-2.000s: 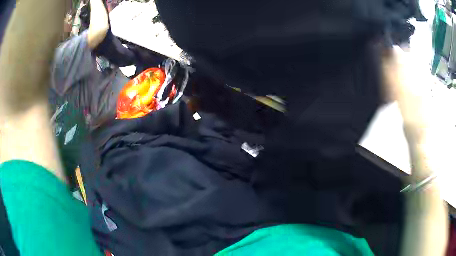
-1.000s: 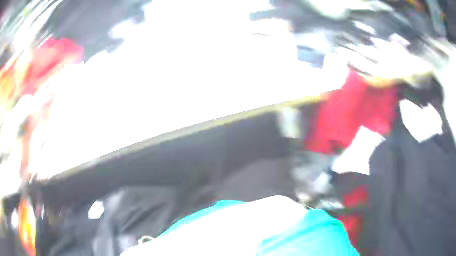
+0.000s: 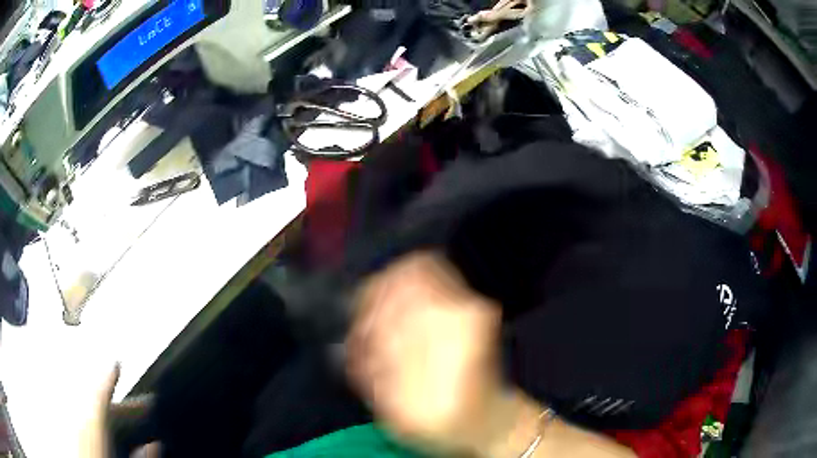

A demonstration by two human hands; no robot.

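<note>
A large black garment with small white lettering lies at the centre right. Other black fabric hangs over the front edge of the white table. My right hand, with a bracelet at the wrist, is over the black fabric at the lower centre. It is blurred, and its grip cannot be told. My left hand is at the lower left, mostly cut off by the bottom edge, beside the black fabric; its grip cannot be made out.
The sewing machine with a blue lit display stands upper left. Thread snips, black scraps and dark-handled scissors lie on the table. Red fabric hangs at its edge. White plastic bags are upper right, with red fabric lower right.
The view has swung to the machine and the garments on the right. The raised black fabric seen two seconds ago has left that position. My right hand now shows at the lower centre.
</note>
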